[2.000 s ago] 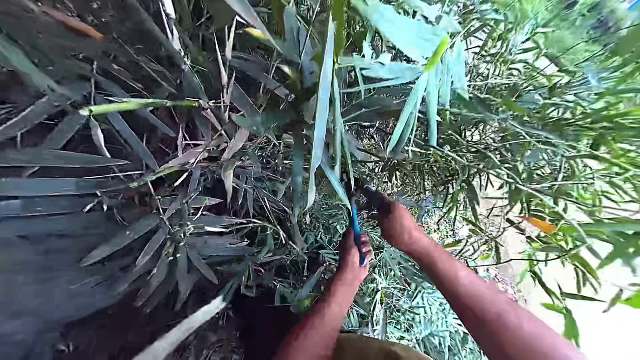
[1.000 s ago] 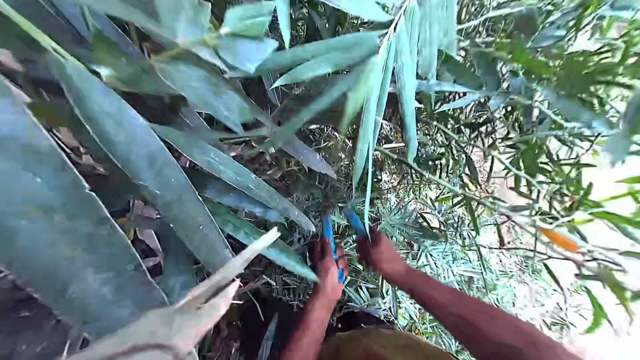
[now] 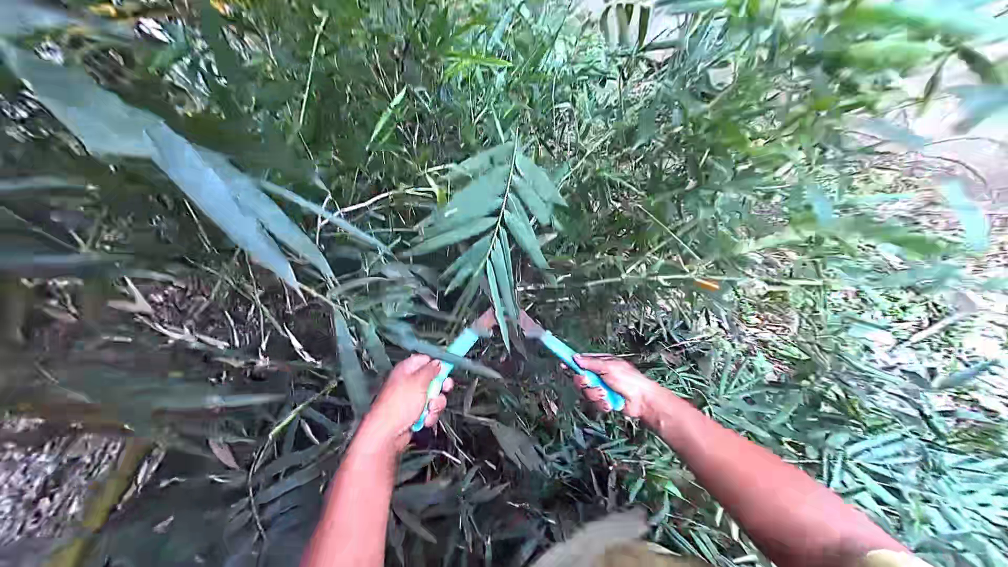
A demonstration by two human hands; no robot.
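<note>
A pair of hedge shears with blue handles point(image 3: 581, 370) is spread between my two hands, its handles wide apart. My left hand point(image 3: 411, 394) grips the left handle and my right hand point(image 3: 618, 383) grips the right one. Where the handles meet the metal, a leafy bamboo shoot point(image 3: 505, 224) stands in front and hides most of the blades. Whether the blades touch a stem cannot be told.
Long broad leaves point(image 3: 228, 201) reach in from the left, close to the camera. Dense green foliage surrounds the shears. Dry fallen leaves point(image 3: 512, 445) lie below, and pale bare ground point(image 3: 945, 134) shows at the right.
My hands have moved apart and the shears' handles have spread, where they were close together before. The view has shifted, and the large leaves at the left take up less of it.
</note>
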